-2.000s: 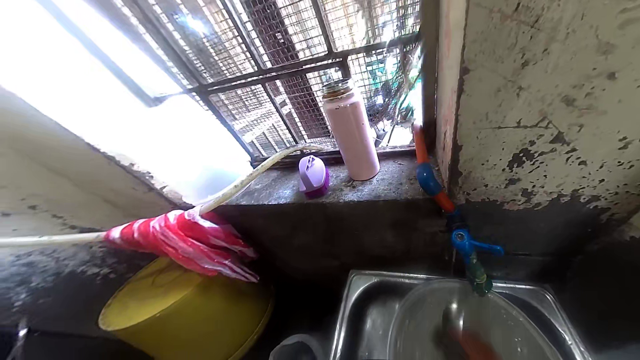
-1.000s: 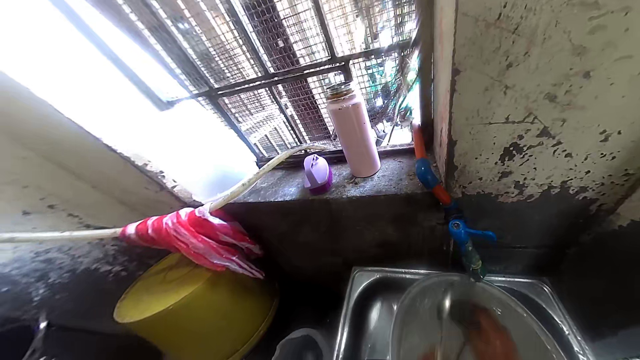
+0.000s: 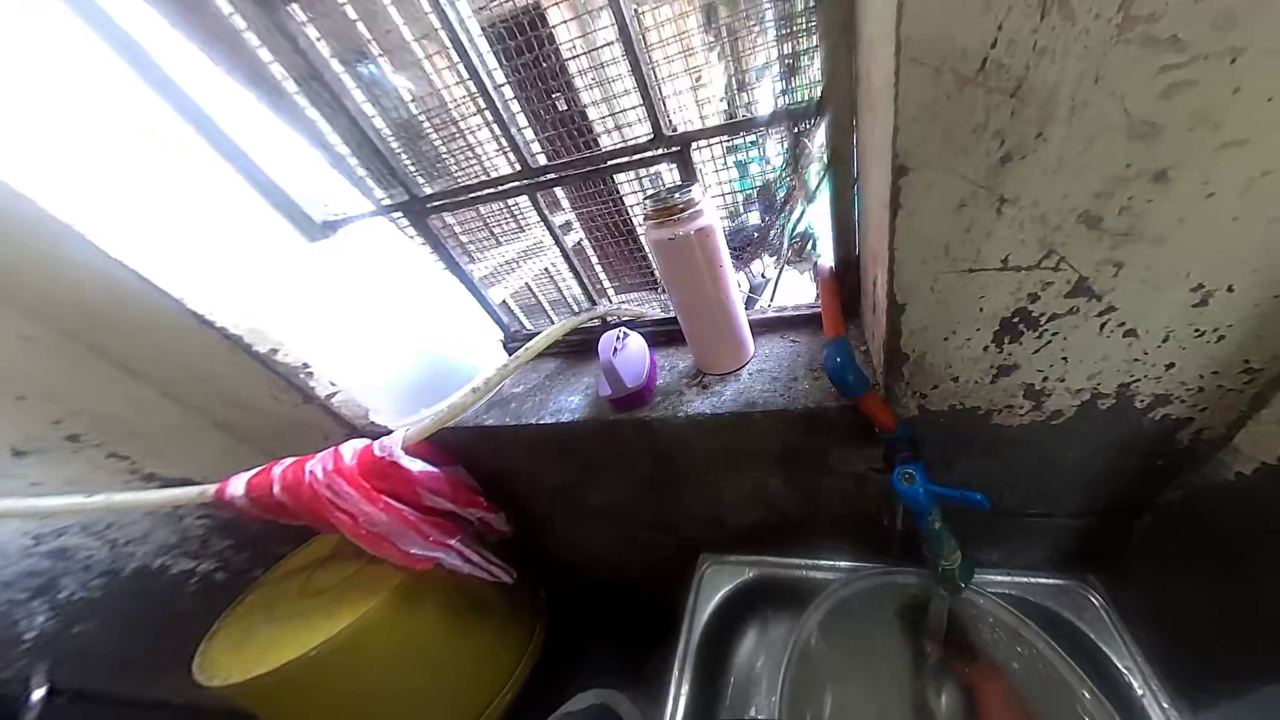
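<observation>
A blurred hand, seemingly my right hand [image 3: 985, 688], is low inside a large translucent basin [image 3: 850, 640] in the stainless steel sink [image 3: 735, 575]. Its fingers and anything in them are too blurred to make out. Water appears to run from the green-wrapped spout of the blue-handled faucet [image 3: 910, 485] just above the hand. A greyish blurred shape lies beside the fingers, and I cannot tell if it is water or an object. My left hand does not show.
On the window sill [image 3: 780, 385] stand an uncapped pink bottle [image 3: 700, 290] and a purple scrub brush [image 3: 627, 368]. A red and white cloth [image 3: 370, 500] wraps a pale hose [image 3: 480, 385] above a yellow tub [image 3: 400, 650]. A grey rounded object [image 3: 600, 705] sits left of the sink.
The hand in the basin has shifted about and its shape differs from frame to frame. The bottle, brush and cloth have stayed in place.
</observation>
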